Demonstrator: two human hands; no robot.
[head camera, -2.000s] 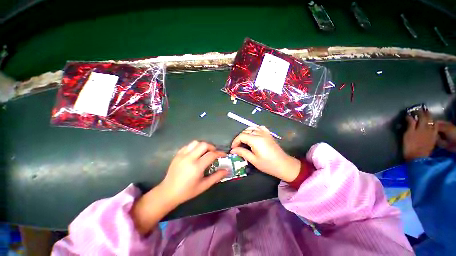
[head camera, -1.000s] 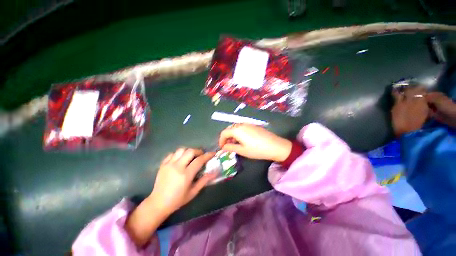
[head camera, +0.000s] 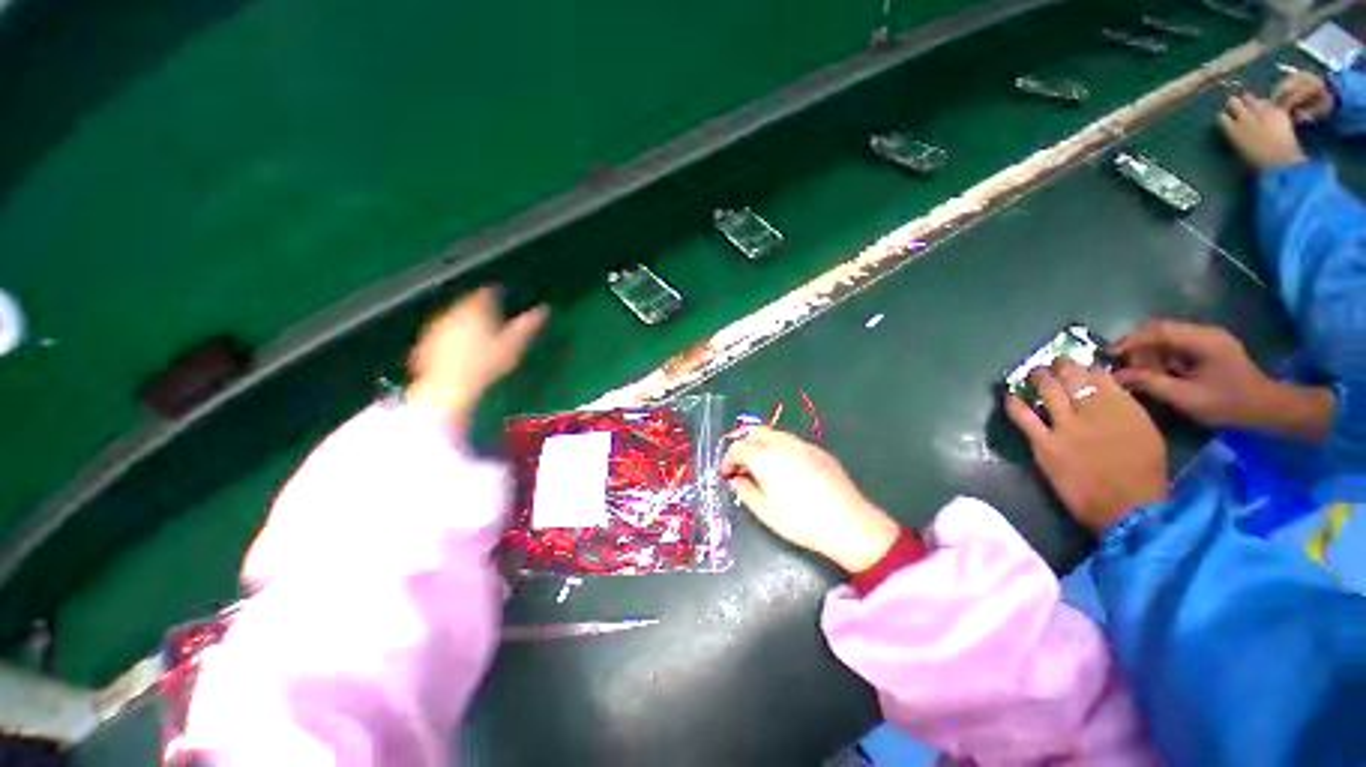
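Observation:
My left hand (head camera: 472, 352) is blurred, reaching over the green belt with thumb and fingers apart; nothing shows in it. My right hand (head camera: 805, 492) is low over the bench at the right edge of a clear bag of red parts (head camera: 646, 502). Its fingertips are bent together beside a small white piece; whether they hold anything is unclear. Loose red slivers (head camera: 811, 415) lie just above it. White-silver tweezers (head camera: 581, 629) lie below the bag, partly hidden by my left sleeve. Handsets lie on the belt, the closest (head camera: 646, 294) right of my left hand.
A second red bag (head camera: 192, 659) is mostly behind my left sleeve. A worn pale strip (head camera: 899, 243) edges the belt. At right, a blue-sleeved person's hands (head camera: 1101, 435) work on a handset (head camera: 1053, 357). Another handset (head camera: 1158, 180) lies beyond, near another worker's hands.
The view has turned toward the belt. My left hand has left the handset and moved out over the belt. My right hand has moved to the bag's right edge. The handset between them is out of sight.

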